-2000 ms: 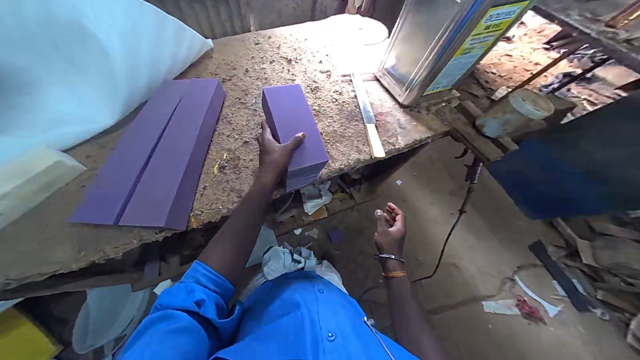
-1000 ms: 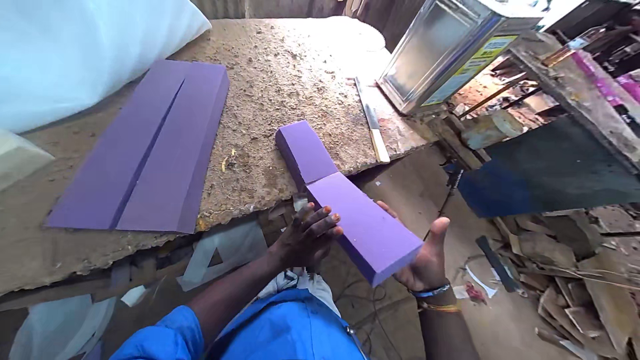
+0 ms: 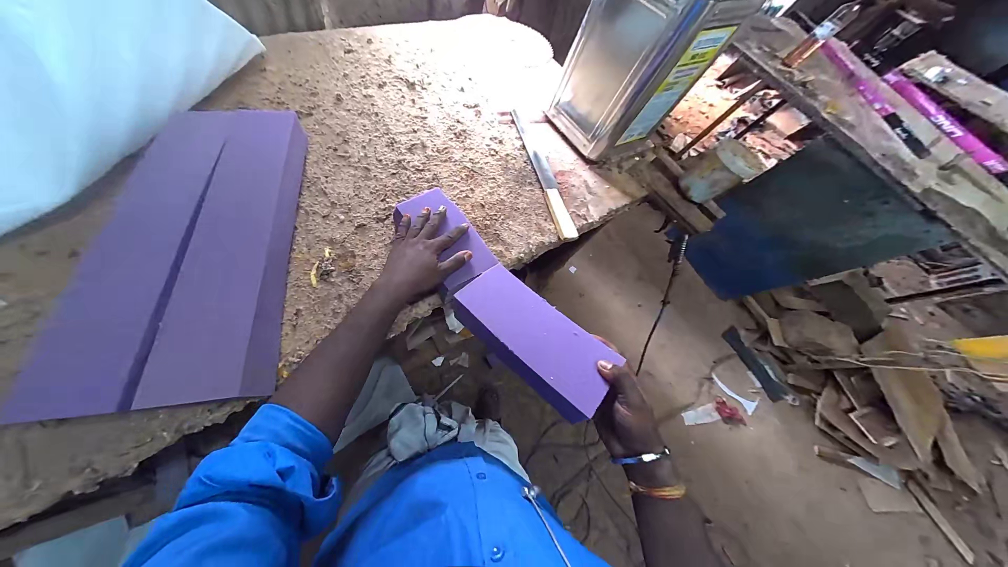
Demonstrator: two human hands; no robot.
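Observation:
A purple foam-like block (image 3: 449, 224) lies at the front edge of the rough workbench, with my left hand (image 3: 421, 256) spread flat on its top, fingers apart. Touching its near end, a second purple block (image 3: 543, 339) slopes out past the bench edge. My right hand (image 3: 626, 398) grips the outer end of this second block, thumb on top. Whether the two blocks are joined underneath cannot be told. On the left of the bench lies a larger purple slab (image 3: 228, 276) with a long dark slit. A knife (image 3: 546, 177) with a pale handle rests beyond the blocks.
The bench top (image 3: 378, 102) is crusted and uneven. A large metal tin (image 3: 614, 79) stands at its back right corner, and white sheeting (image 3: 102, 87) hangs over the left. Wood scraps (image 3: 890, 378) are heaped on the floor at right, below another bench (image 3: 866, 118).
Two seconds ago one block stack stood at the bench edge under my left hand, my right hand off it. Since one second ago, my left hand has moved up onto the far block.

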